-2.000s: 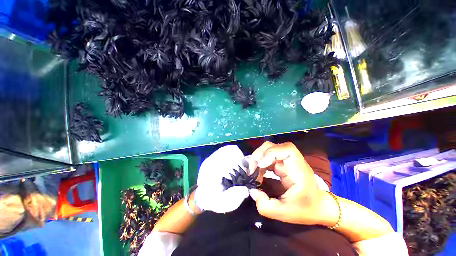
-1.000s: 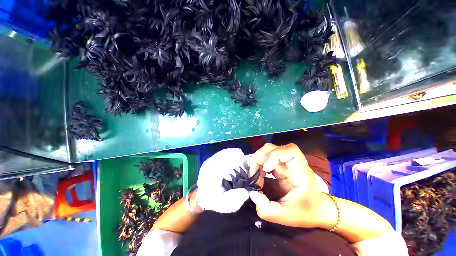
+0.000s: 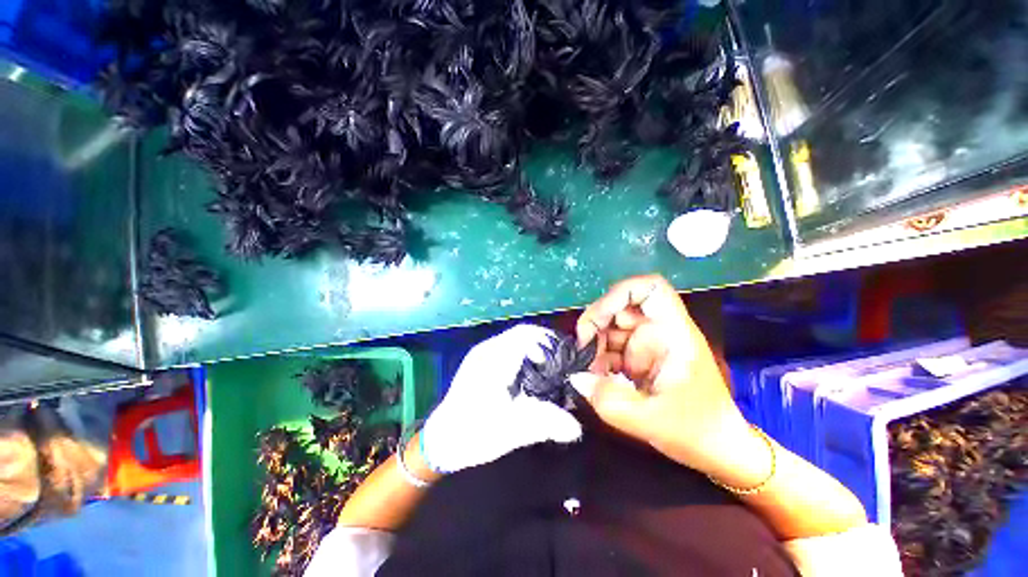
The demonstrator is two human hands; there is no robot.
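A black petal cluster [image 3: 552, 370] is held above my dark-clothed lap, just below the bench edge. My left hand [image 3: 490, 404], in a white glove, grips it from the left side. My bare right hand [image 3: 665, 372], with a thin gold bracelet at the wrist, is at the cluster's right edge; its thumb and fingertips are at the blades. The palm side of the curled right fingers shows. Whether anything small is between the right fingertips cannot be told.
A heap of black clusters [image 3: 395, 101] covers the back of the green bench [image 3: 496, 265]. A white oval [image 3: 699, 233] and yellow-labelled tubes [image 3: 749, 189] lie at right. A green crate [image 3: 231, 451] stands lower left, a blue crate [image 3: 883, 485] lower right.
My right hand has turned and moved slightly up, its curled fingers now more raised. The cluster has turned and moved up in the gloved hand. The view has shifted slightly.
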